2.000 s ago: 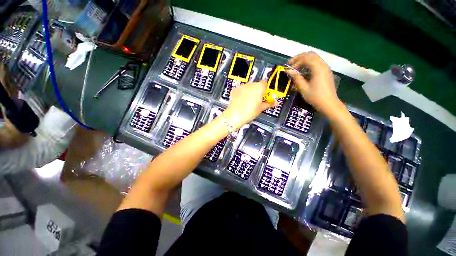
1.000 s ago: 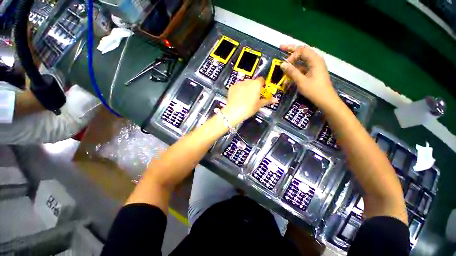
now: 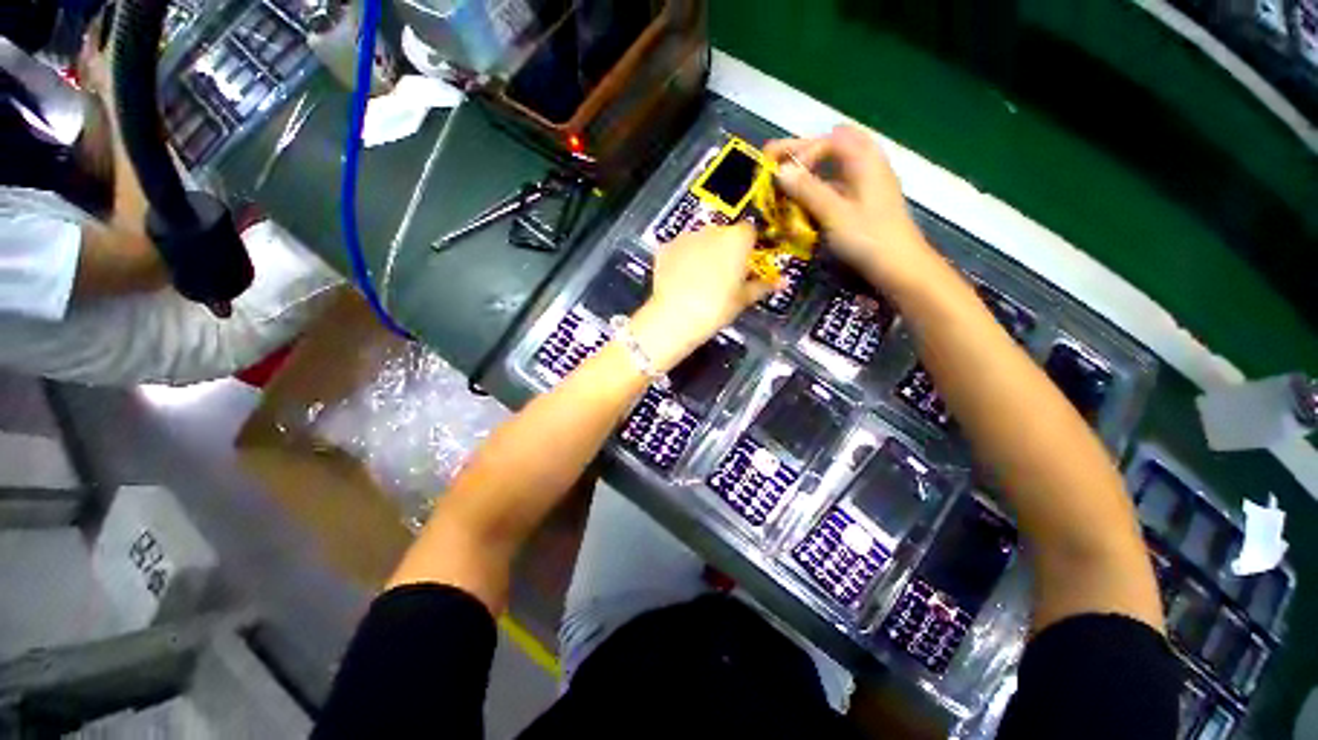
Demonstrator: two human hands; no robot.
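Observation:
Black keypad phones (image 3: 850,552) lie in two rows in a clear phone tray (image 3: 925,434). One phone at the top left still has a flat yellow frame (image 3: 704,198) around its dark screen. My left hand (image 3: 704,275) holds a bunch of yellow frames (image 3: 781,239) over the second phone of the back row. My right hand (image 3: 843,195) is at the upper part of this yellow bunch, thumb and forefinger together; its exact hold on it is blurred. The other visible screens have no yellow around them.
A brown box (image 3: 636,109) with a red light stands behind the tray's left end. Metal tools (image 3: 520,213), a blue cable (image 3: 351,188) and a black hose (image 3: 140,130) are at left. A carton of clear scraps (image 3: 412,419) is below. A lens tray (image 3: 1221,578) lies right. A person's white sleeve (image 3: 174,318) shows at far left.
The view has shifted left, so the tray appears further right. Both hands have moved leftward along the back row. Yellow frames have come off phones there, and the yellow bunch in my left hand is bigger.

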